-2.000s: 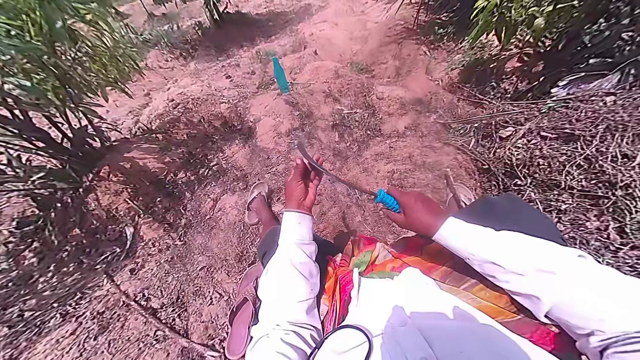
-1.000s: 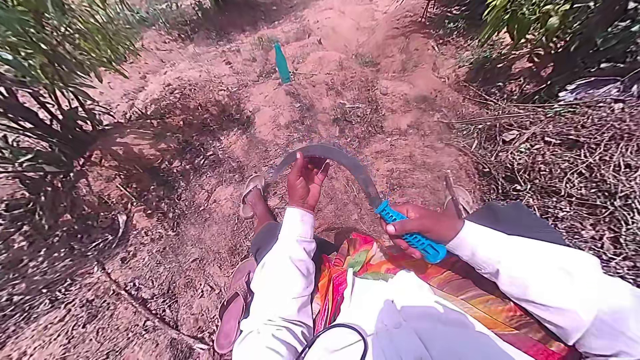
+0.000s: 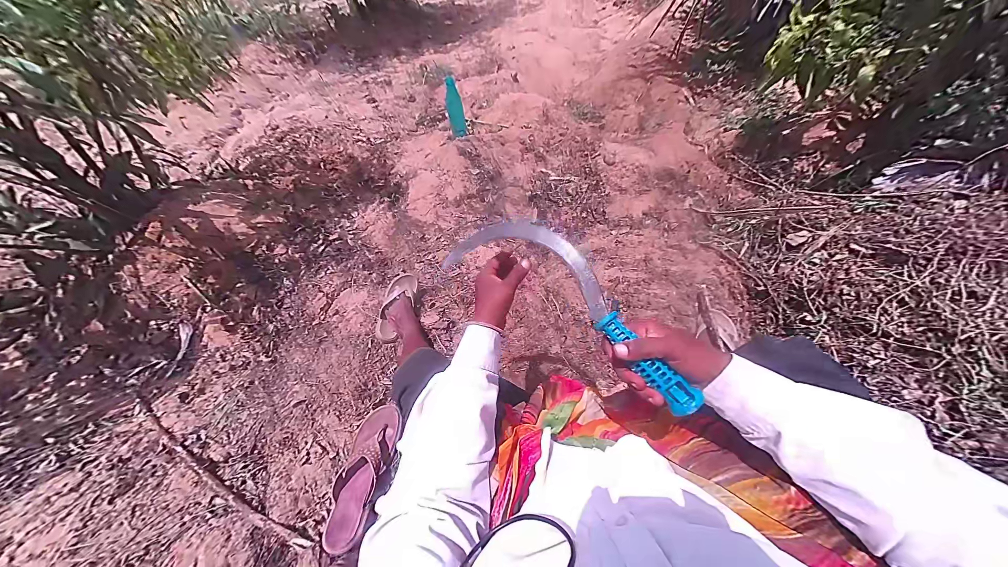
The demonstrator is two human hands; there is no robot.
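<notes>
My right hand (image 3: pixel 669 358) is closed around the blue plastic handle of a sickle (image 3: pixel 579 272). Its curved metal blade arches up and to the left, the tip pointing down-left. Just inside the curve, below the blade, is my left hand (image 3: pixel 499 287), with fingers curled and thumb near the fingertips; whether it pinches anything small cannot be made out. A colourful orange and red cloth (image 3: pixel 567 409) lies across my lap beneath the sickle's handle.
A teal bottle (image 3: pixel 455 108) stands on the reddish soil ahead. A loose sandal (image 3: pixel 362 480) lies left of my leg, near a long stick (image 3: pixel 213 480). Dry twigs (image 3: pixel 874 276) are heaped at the right. Leafy plants (image 3: pixel 87 134) grow on both sides.
The sickle, seen nearly edge-on at first, has turned so its curved blade shows broadly. My left hand, at the blade before, is now below it, its fingers more curled.
</notes>
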